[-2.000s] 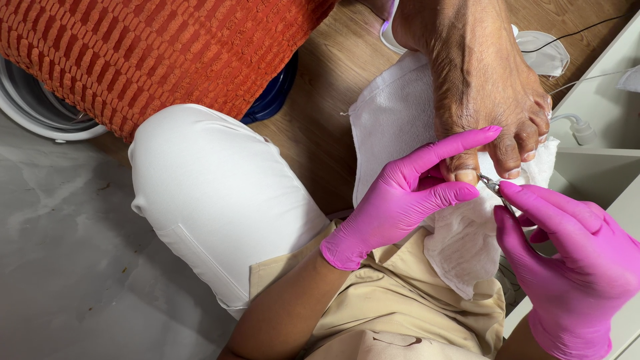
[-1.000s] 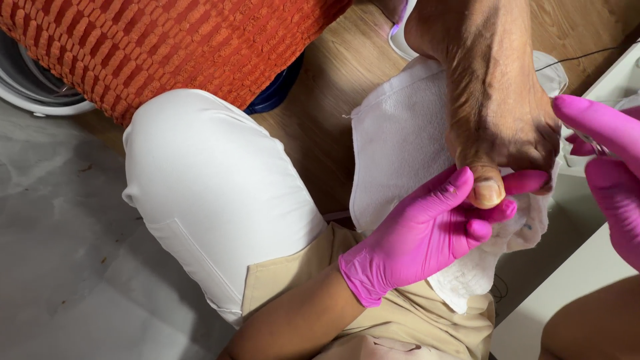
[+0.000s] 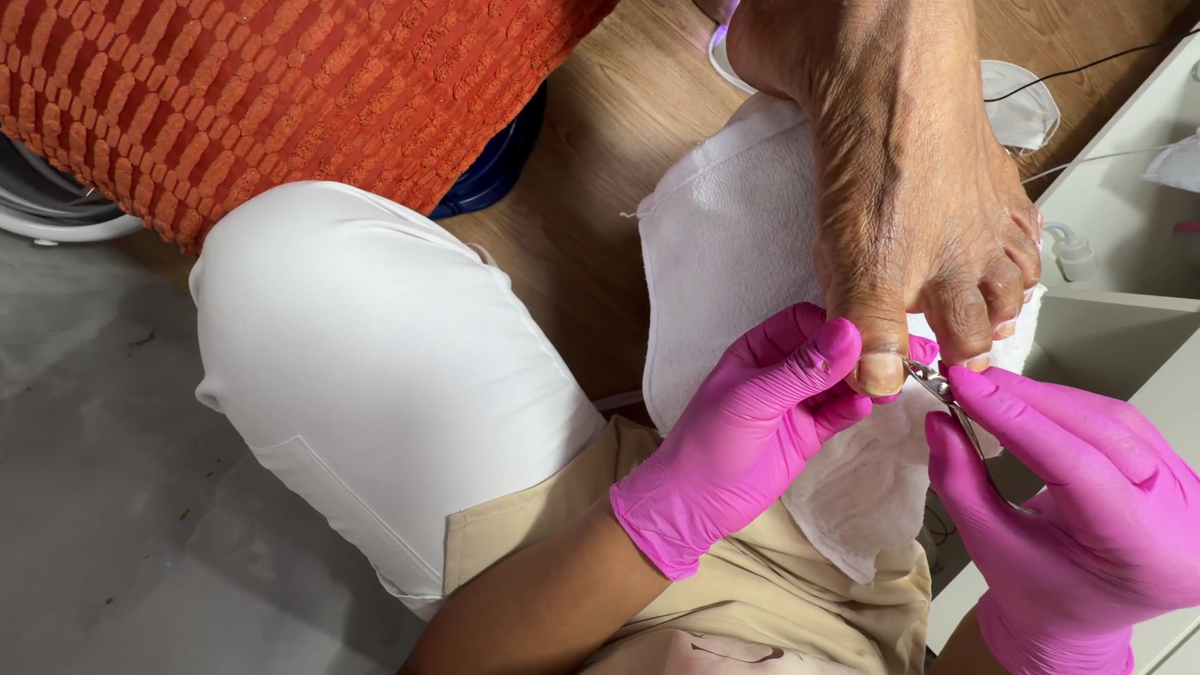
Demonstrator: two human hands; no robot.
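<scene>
Another person's bare foot (image 3: pixel 909 187) comes down from the top right, over a white terry towel (image 3: pixel 722 253). My left hand (image 3: pixel 750 431), in a pink glove, holds the big toe (image 3: pixel 872 323), thumb at its left side and fingers around and behind the tip. In its pink glove, my right hand (image 3: pixel 1069 487) grips metal cuticle nippers (image 3: pixel 954 405). Their tip is at the right edge of the big toenail (image 3: pixel 881 373); whether the jaws are apart is too small to tell.
An orange textured cushion (image 3: pixel 281 94) lies upper left, above my white-trousered knee (image 3: pixel 375 356). A dark blue container (image 3: pixel 497 159) shows beneath it. At right stands a white shelf unit (image 3: pixel 1162 366) with a small bottle (image 3: pixel 1073 255). A white face mask (image 3: pixel 1022 105) and a black cable are at upper right.
My right hand has moved left and down from the right side, bringing the nippers back to the big toe. My left hand's fingers have shifted around the toe.
</scene>
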